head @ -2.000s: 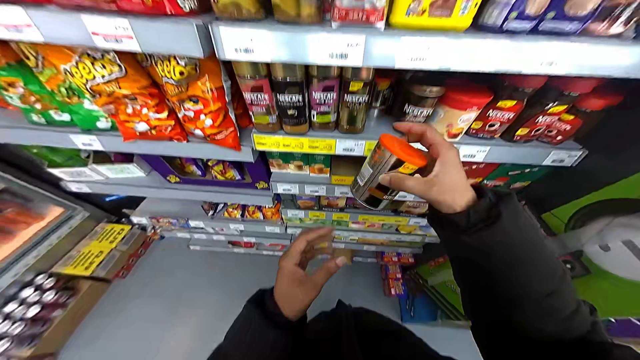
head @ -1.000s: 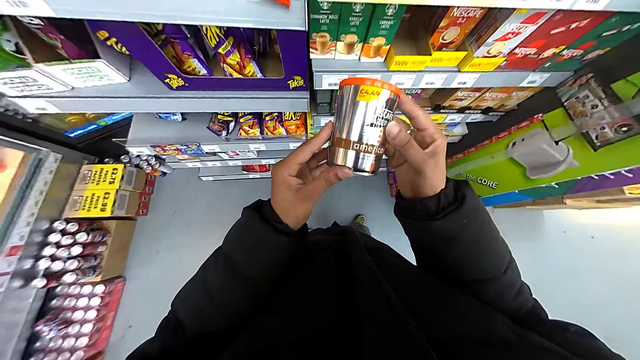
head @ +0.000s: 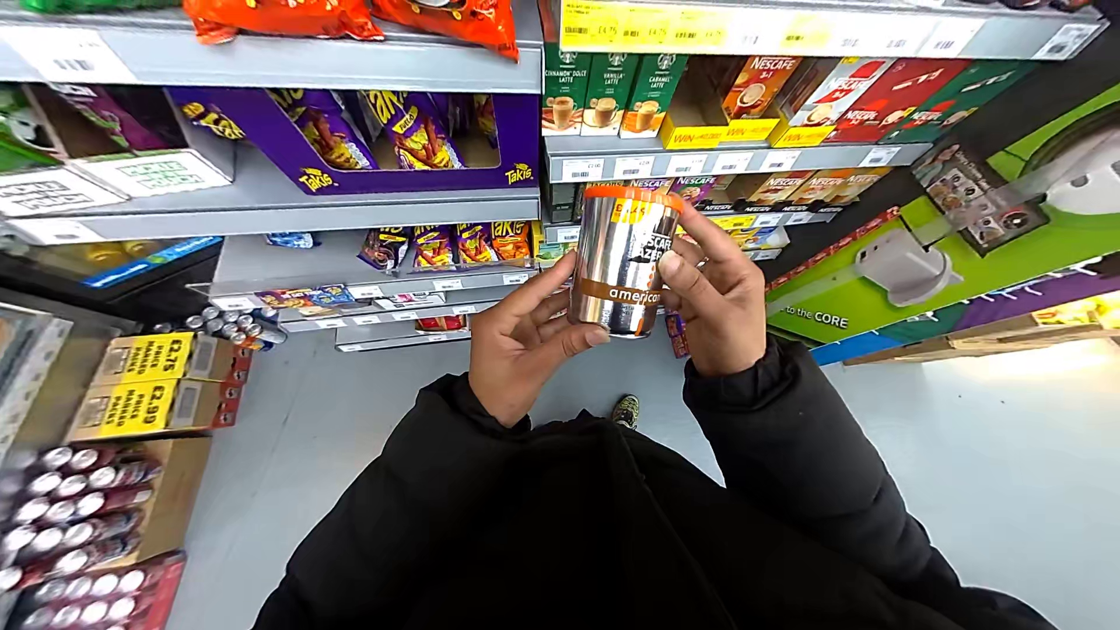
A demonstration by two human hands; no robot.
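A silver coffee tin [head: 612,262] with an orange lid and a brown band is held upright, slightly tilted, between both hands in front of the shelves. My left hand [head: 534,341] grips its lower left side, thumb across the bottom front. On the right side, my right hand [head: 717,289] holds the tin with its thumb on the front and fingers partly hidden behind. Beyond the tin are boxes of coffee sachets [head: 761,86] and green Starbucks latte boxes [head: 604,96] on a shelf.
A purple tray of Takis bags [head: 394,175] sits on the left shelf. Drink cans [head: 79,499] and yellow-labelled cartons [head: 144,385] stand at lower left. At right is a green display panel [head: 822,302] with white fixtures. My shoe [head: 626,411] shows on the grey floor [head: 332,437].
Two seconds ago only my right hand held the tin, near the shelf of coffee jars, while my left hand was apart. Now both hands hold it. The view has tilted down.
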